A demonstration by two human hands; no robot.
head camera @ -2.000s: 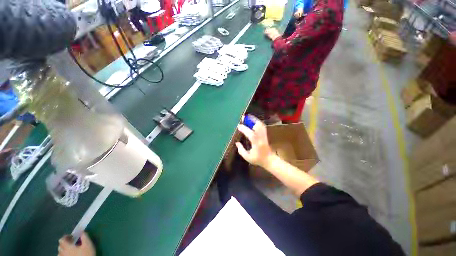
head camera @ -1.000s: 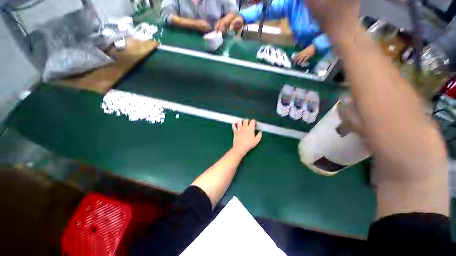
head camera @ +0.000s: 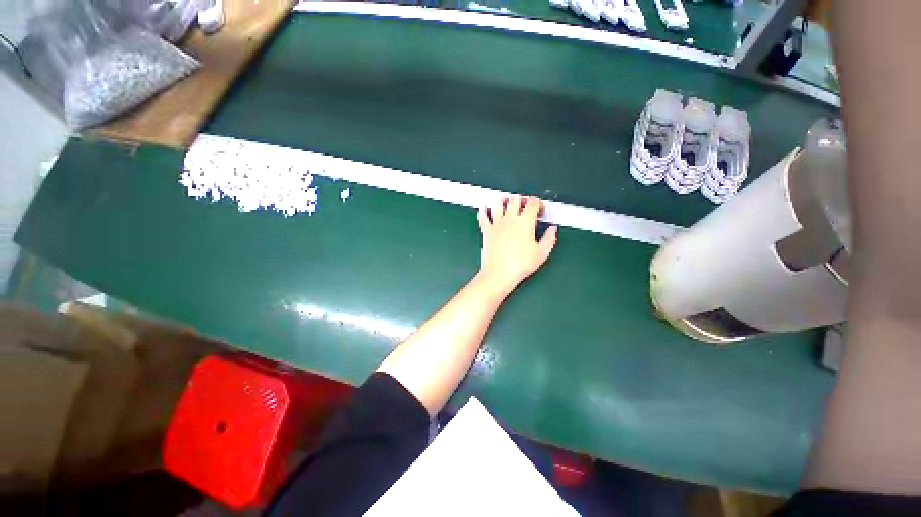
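My left hand [head camera: 513,242] lies flat on the green bench [head camera: 384,273] at the white strip, fingers apart, holding nothing. My right forearm fills the right edge of the picture; the right hand itself is out of the picture. Stacked white plastic housings [head camera: 693,146] stand side by side on the far side of the strip. The off-white fume hood [head camera: 752,252] stands right of my left hand, partly hidden by the forearm. A heap of small white plastic parts [head camera: 247,179] lies on the bench at the left.
A clear bag of small parts [head camera: 131,76] rests on a brown board [head camera: 227,61] at the upper left. More white housings [head camera: 606,10] are at the top across the bench. A red stool [head camera: 226,429] stands below the near edge. A dark block [head camera: 833,346] shows beside the hood.
The view has turned down and closer to the bench. My left hand stays on the strip. My right hand, blurred at the top before, has left the picture.
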